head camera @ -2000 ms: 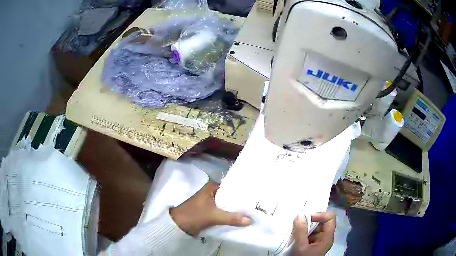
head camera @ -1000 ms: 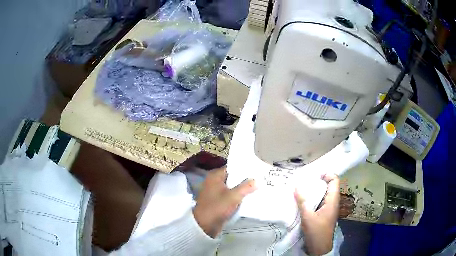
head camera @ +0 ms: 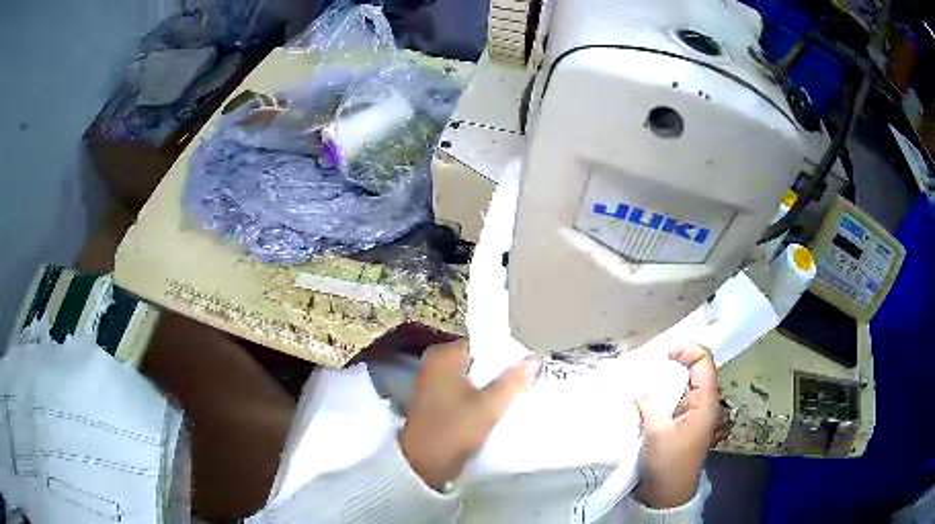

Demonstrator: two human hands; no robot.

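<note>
A white garment panel (head camera: 574,420) lies over the bed arm under the sewing machine head (head camera: 636,184) with the blue JUKI label. Dark double stitch lines show at its lower part. My left hand (head camera: 451,415) presses on its left side, thumb near the base of the head. My right hand (head camera: 680,430) holds its right side, thumb on top and fingers curled at the cloth's edge. The cloth is overexposed. The presser area is hidden behind the head.
A stack of white panels (head camera: 87,420) lies at left by a green-and-cream striped stand (head camera: 77,307). A plastic bag (head camera: 297,194) with a thread cone (head camera: 371,131) sits on the tabletop (head camera: 215,276). Thread cones (head camera: 787,278) and a control panel (head camera: 857,256) stand at right.
The panel has moved farther under the head, and its lower stitch lines have come into view. Both hands have shifted up closer to the head, still on the cloth. The camera view has shifted slightly.
</note>
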